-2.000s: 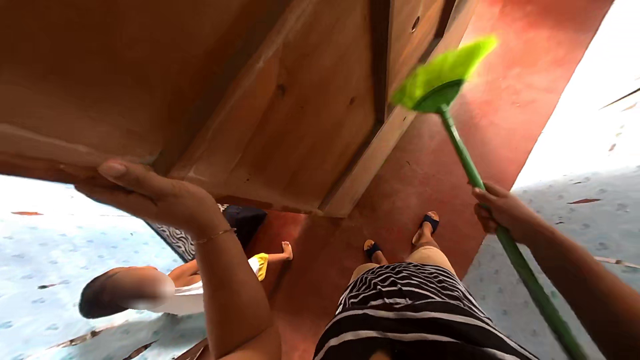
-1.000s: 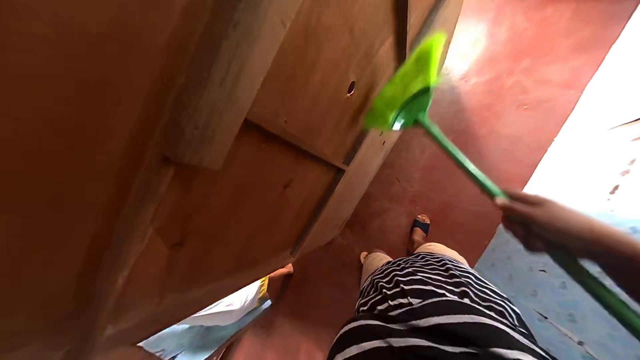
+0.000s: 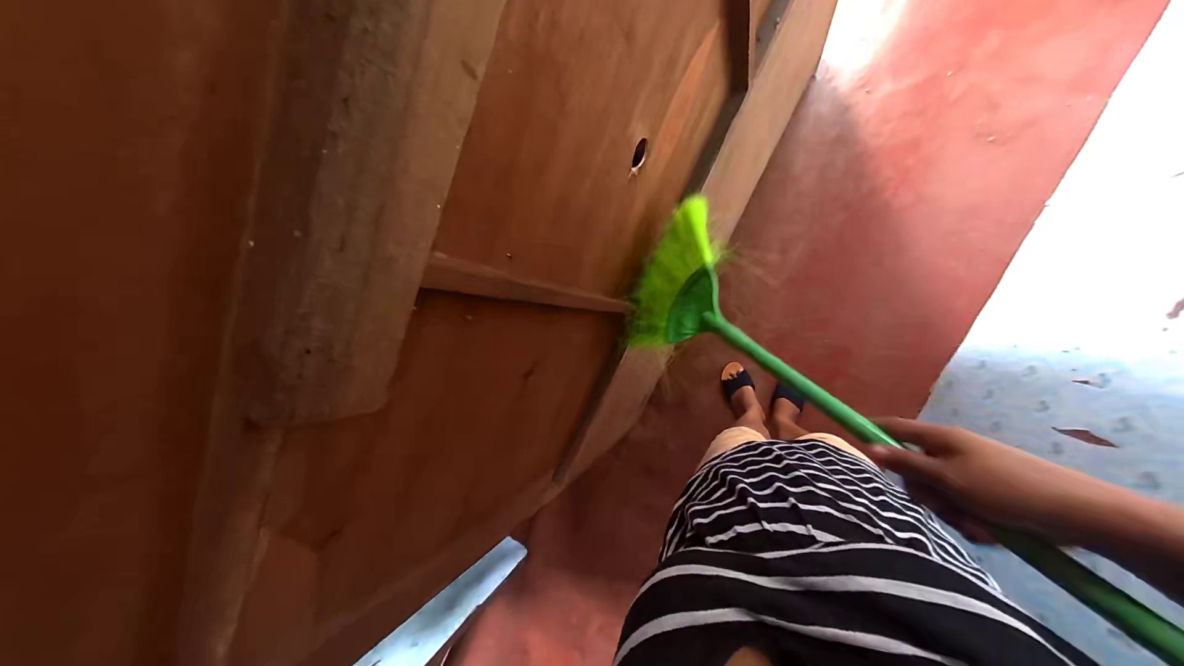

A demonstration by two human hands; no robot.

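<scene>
My right hand (image 3: 962, 472) is closed around the green handle of a broom (image 3: 795, 379), at the lower right. The broom's bright green bristles (image 3: 671, 268) fan out against the edge of a brown wooden panel (image 3: 546, 185), near where a short crosspiece meets the long edge batten. The bristles look blurred. A small dark hole shows in the panel above the broom head. A thick wooden beam (image 3: 361, 213) runs along the panel on the left. My left hand is out of view.
Red floor (image 3: 832, 222) lies right of the panel, with my sandalled feet on it below the broom head. A worn, pale blue patterned surface (image 3: 1045, 416) borders the floor at the right. A strip of similar blue (image 3: 453, 610) shows at the bottom, left of me.
My left hand, on the panel's underside two seconds ago, has left the view. The broom head has moved from over the red floor to the panel's edge. The other person is no longer seen.
</scene>
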